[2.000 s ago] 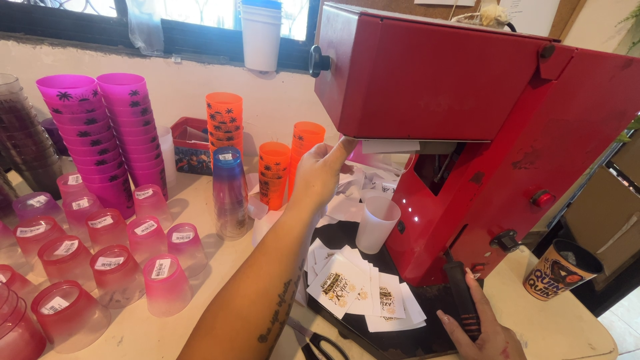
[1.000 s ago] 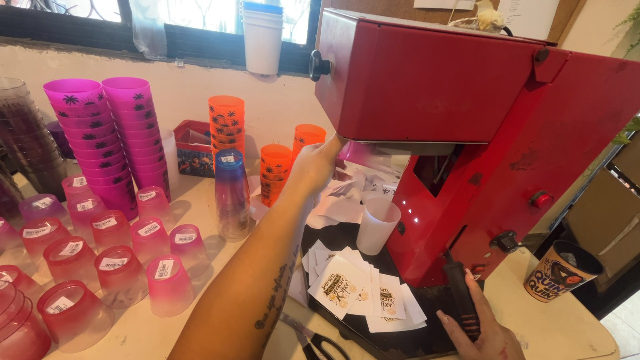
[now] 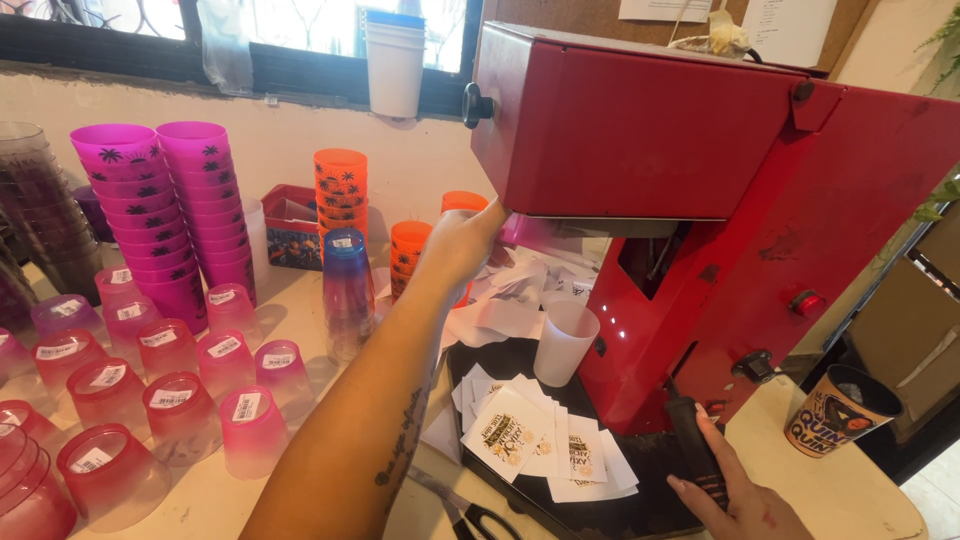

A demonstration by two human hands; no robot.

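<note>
My left hand (image 3: 465,244) is at the front lower edge of a red metal press (image 3: 630,127), its fingers around the end of a pink translucent cup (image 3: 521,229) lying sideways under the housing. Around the black lever handle (image 3: 694,450) at the press's lower right, my right hand (image 3: 739,491) is closed. A frosted white cup (image 3: 566,341) stands on the black base, behind a fanned pile of printed transfer papers (image 3: 517,435). Loose paper scraps (image 3: 510,292) lie beyond it. The far end of the pink cup is hidden under the housing.
Upturned pink-red cups (image 3: 176,416) with labels fill the left side, before stacks of magenta cups (image 3: 131,217). Orange cups (image 3: 341,187) and a blue-topped stack (image 3: 346,292) stand mid-table. Scissors (image 3: 480,517) lie at the front edge. A printed tumbler (image 3: 840,412) stands right.
The pink cup now shows by my left hand, where white paper showed under the housing two seconds ago. My right hand has stayed on the lever handle.
</note>
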